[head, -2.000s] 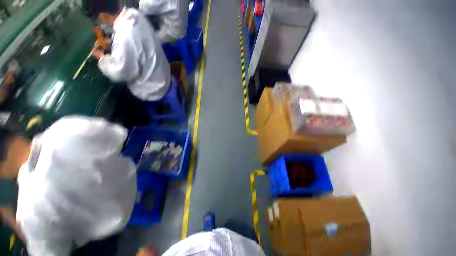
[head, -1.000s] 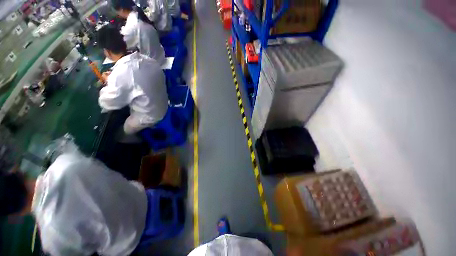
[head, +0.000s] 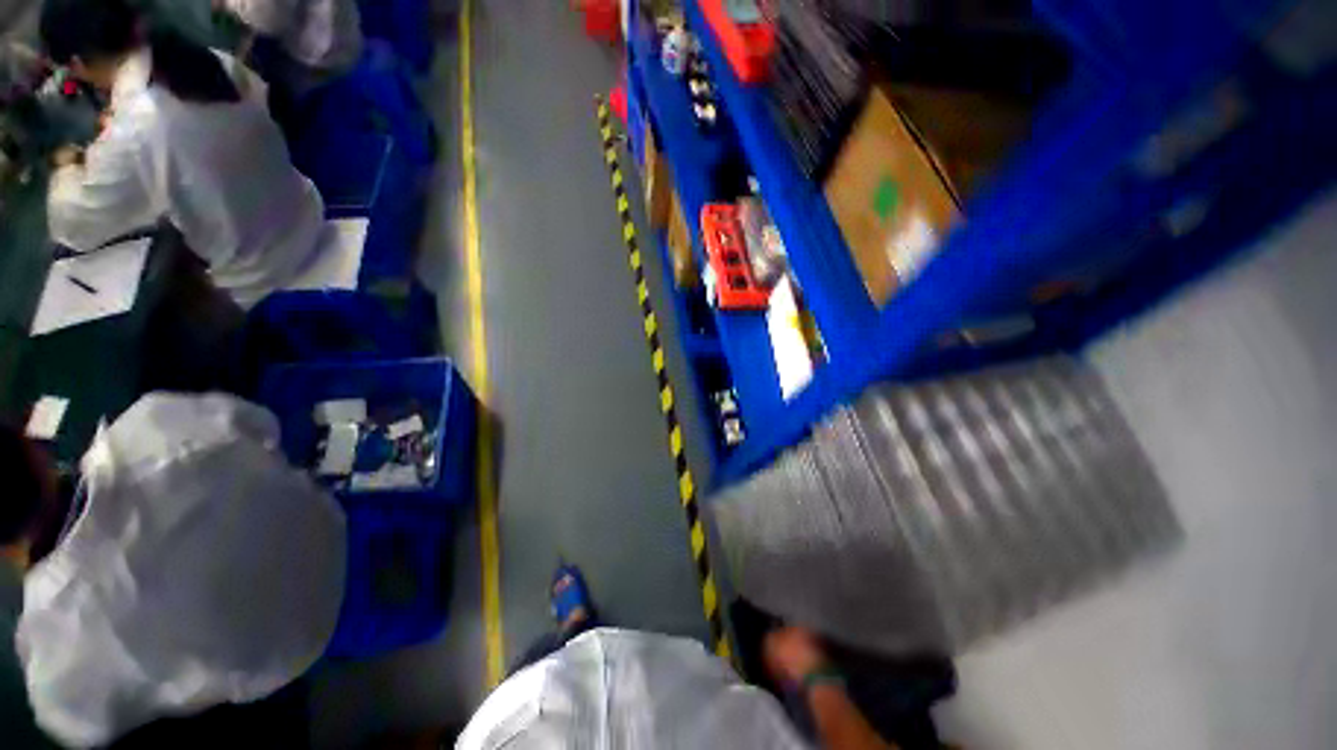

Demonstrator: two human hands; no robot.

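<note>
My right hand (head: 796,656) shows blurred at the bottom edge, right of my white coat (head: 623,696), with a dark band at the wrist. Its fingers are too blurred to tell if they hold anything. My left hand is not in view. A blue shoe (head: 569,593) is on the grey aisle floor (head: 550,337) in front of me. A stack of grey ridged trays or sheets (head: 953,498) stands close beyond my right hand, by the wall.
A blue storage rack (head: 851,337) on the right holds a red tray (head: 733,257) and a cardboard box (head: 894,191). People in white coats (head: 183,564) sit along the green bench (head: 81,352) on the left. A blue bin (head: 381,425) with parts sits by the yellow line (head: 477,293).
The view has moved forward along the aisle. The rack and grey stack are nearer, and the boxes at lower right have left the picture. My right hand now shows at the bottom.
</note>
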